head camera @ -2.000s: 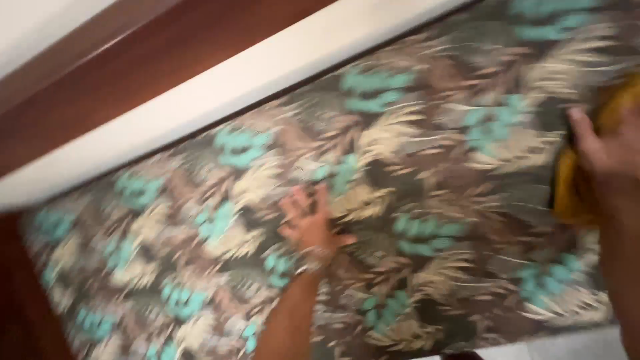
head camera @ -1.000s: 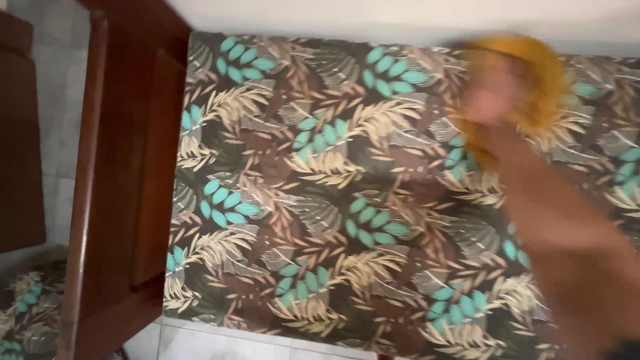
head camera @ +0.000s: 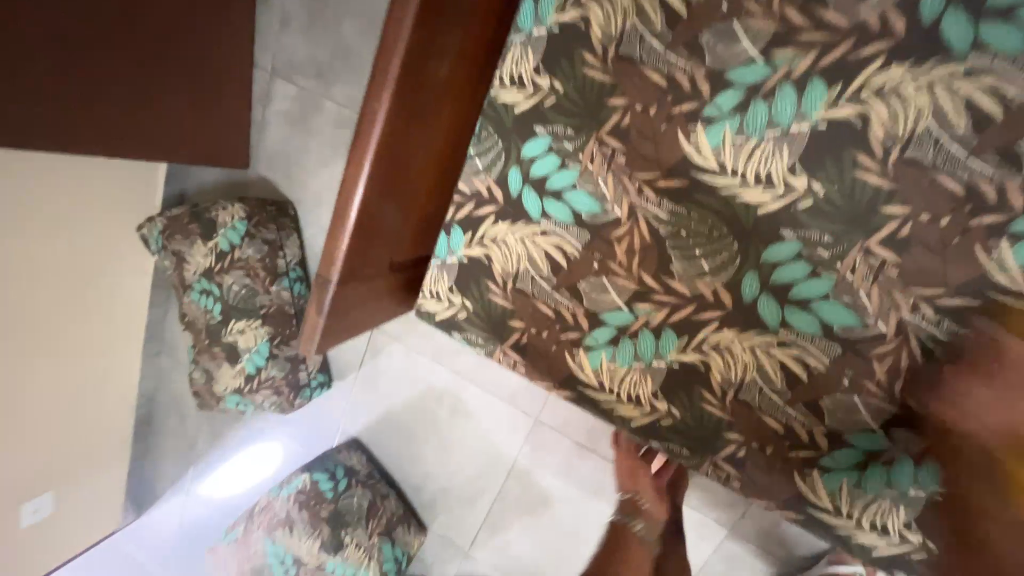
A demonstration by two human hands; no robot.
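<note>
A large cushion in dark fabric with a teal and cream leaf print [head camera: 688, 240] fills the middle and right. At its lower edge is my left hand [head camera: 644, 480], a bracelet on the wrist; its fingers meet the edge and are partly hidden there, so its grip is unclear. My right hand [head camera: 972, 384], strongly blurred, is over the cushion at the far right. It holds a yellow cloth [head camera: 1012, 320], of which only a little shows at the frame's edge.
A dark wooden frame piece [head camera: 400, 160] borders the cushion's left side. Two objects in matching fabric, one upper [head camera: 240, 304] and one lower [head camera: 332, 512], lie at left above pale floor tiles [head camera: 448, 400]. A brown panel [head camera: 120, 80] and a cream wall with a socket plate [head camera: 38, 509] stand beyond.
My left hand, flat on the cushion two seconds ago and out of view one second ago, is now at its lower edge. My right hand with the yellow cloth is now nearer that edge. The view has turned.
</note>
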